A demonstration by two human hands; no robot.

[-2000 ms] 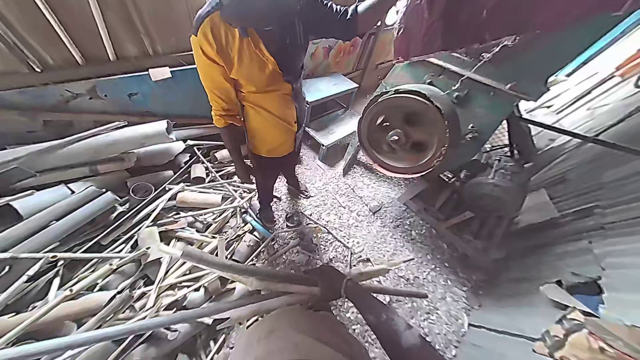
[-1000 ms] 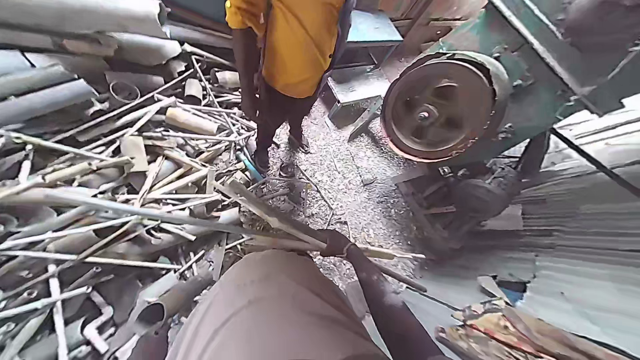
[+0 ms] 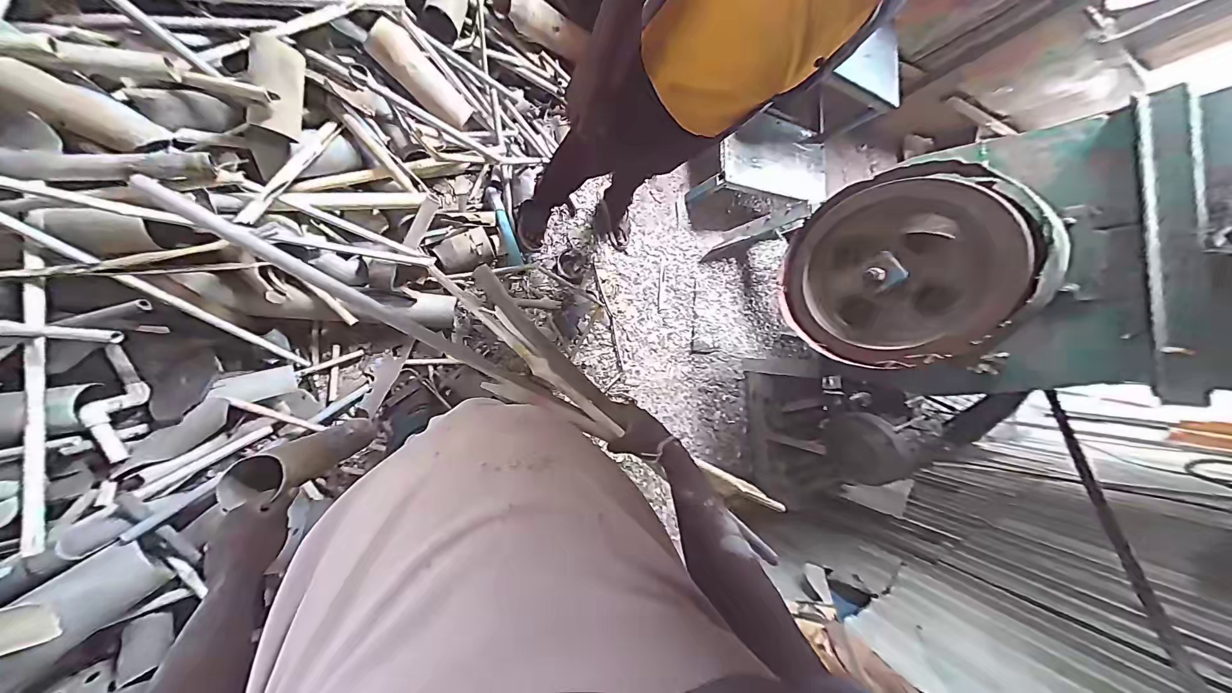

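Observation:
My right hand (image 3: 640,430) is closed around a bundle of long plastic pipe pieces (image 3: 544,371), just right of my shirt front. The bundle runs up and left over the heap, and its short ends stick out past the hand at the lower right. My left hand (image 3: 260,505) is low at the left, beside a short wide brownish pipe piece (image 3: 332,450) with an open end; blur hides its fingers, and whether it grips the piece cannot be told. Scrap pipes (image 3: 115,255) of many widths lie heaped around it.
A machine with a round wheel (image 3: 919,265) in a green housing (image 3: 1107,250) stands at the right. A person in a yellow garment (image 3: 746,58) stands ahead near a metal step (image 3: 770,164). Pale chips (image 3: 664,298) cover the ground. Corrugated sheets (image 3: 1011,539) lie at the lower right.
The view has tilted down and towards the heap. My left hand has come into view at the lower left, beside a wide pipe piece. My right hand still holds the bundle.

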